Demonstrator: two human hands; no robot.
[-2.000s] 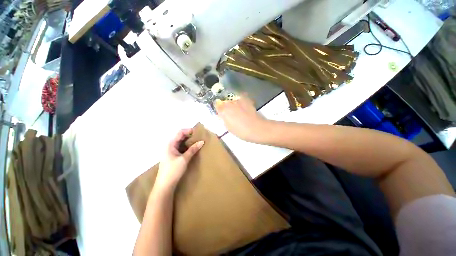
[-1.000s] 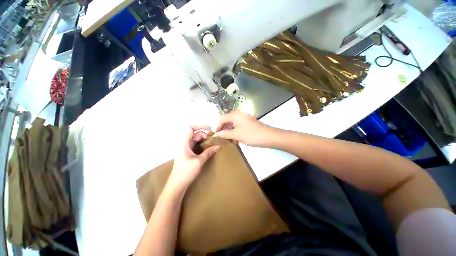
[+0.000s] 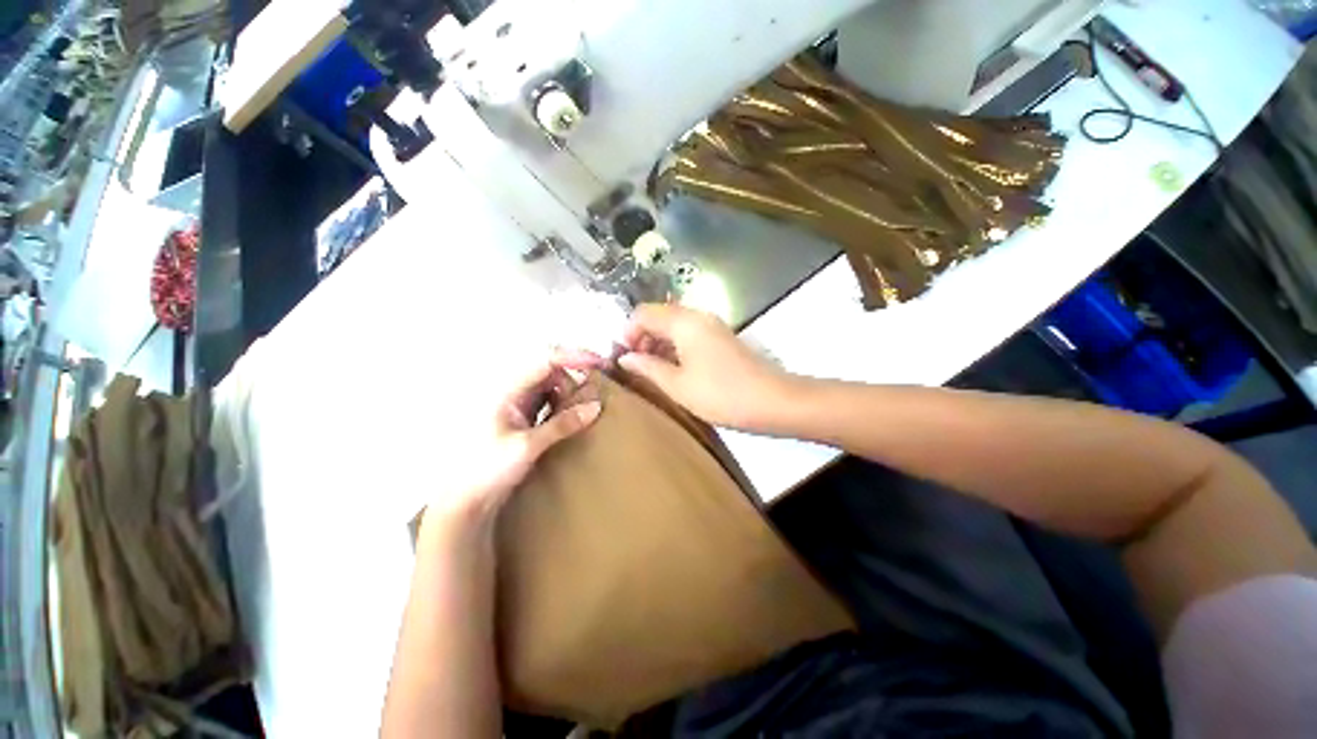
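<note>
A tan-brown fabric panel (image 3: 650,563) lies on the white table's front part and reaches down to the wearer's lap. My left hand (image 3: 520,433) holds its upper left corner between thumb and fingers. My right hand (image 3: 690,361) pinches the panel's upper edge, with its fingertips close to the left fingertips. Both hands are just below the presser foot and needle (image 3: 631,282) of the white sewing machine (image 3: 535,159). What lies between the fingertips is too small to tell.
A pile of brown zippers (image 3: 881,173) with gold teeth lies right of the needle. Brown cut pieces (image 3: 137,563) hang at left. A dark and red tool (image 3: 1141,65), a black cord (image 3: 1109,127) and a yellow-green disc (image 3: 1166,176) are at upper right. Blue bins (image 3: 1127,339) stand below.
My right hand has come down from the needle area to the panel's upper edge beside my left hand. The panel's right edge now looks lifted or doubled, and its left corner is less visible.
</note>
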